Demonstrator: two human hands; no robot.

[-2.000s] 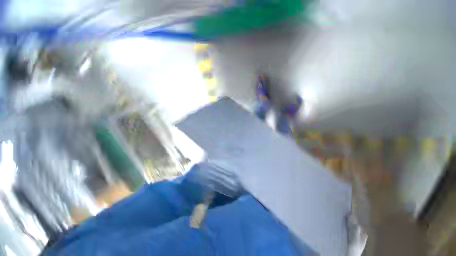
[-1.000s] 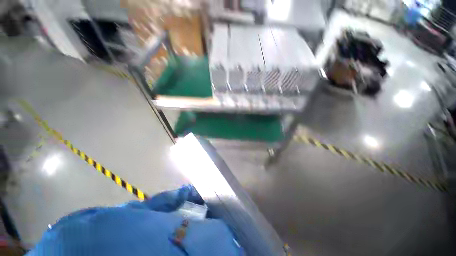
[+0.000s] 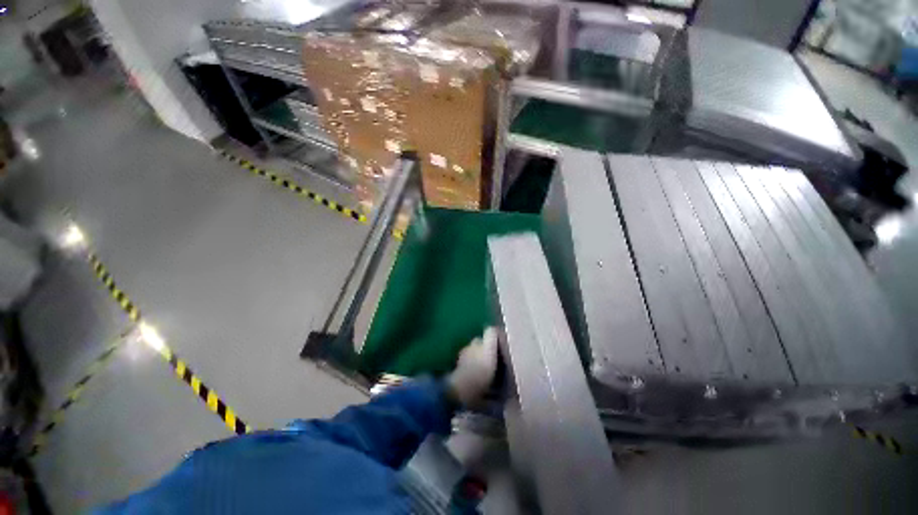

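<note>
A long silver-grey metal chassis unit (image 3: 549, 362) stands on edge in front of me, its far end over the green mat (image 3: 438, 282) of the trolley and its near end cut off by the lower edge. My left hand (image 3: 475, 370), in a pale glove, grips its left side near the mat's front edge; the fingertips are partly hidden. My right hand is not in view. A row of several similar units (image 3: 695, 262) stands on the same deck to the right. I cannot tell whether the held unit touches the mat.
The trolley's silver end frame (image 3: 372, 251) rises at the mat's left side. Wrapped brown cartons (image 3: 413, 111) stand behind the trolley. Another silver frame with green decks (image 3: 574, 101) is behind the units. Yellow-black tape (image 3: 196, 382) marks the grey floor at left.
The trolley, farther off one second ago, is now close in front of me. The held unit has come over its deck, left of the row. My left glove now shows on the unit's side.
</note>
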